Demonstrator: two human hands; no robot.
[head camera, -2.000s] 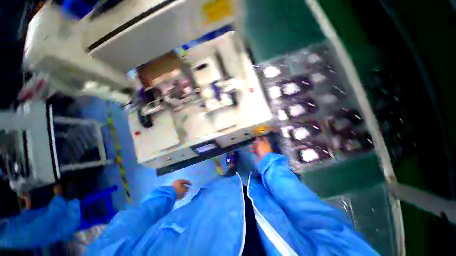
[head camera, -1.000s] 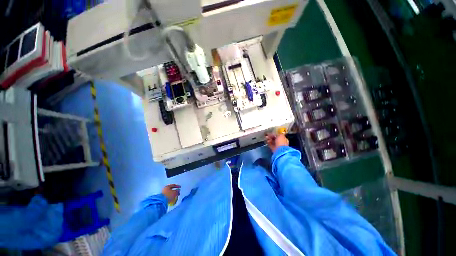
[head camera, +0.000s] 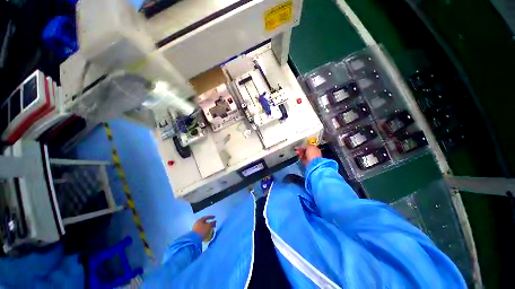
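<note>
My right hand is at the machine's front right corner, its fingers beside the yellow button; no object shows in it. My left hand hangs low in front of the machine, fingers curled, with a small yellow object partly showing in it. The left fixture is partly covered by the pale machine head, so its contents are hard to tell. The right fixture has a blue clamp, and no red phone shows in it.
A clear blister tray with several dark red phone parts lies on the green bench at right. Other clear trays lie nearer me. At left are a white rack, a blue stool and yellow-black floor tape.
The machine head has moved from the middle to the left, over the left fixture. My right hand stays by the yellow button. The whole view has shifted and turned a little.
</note>
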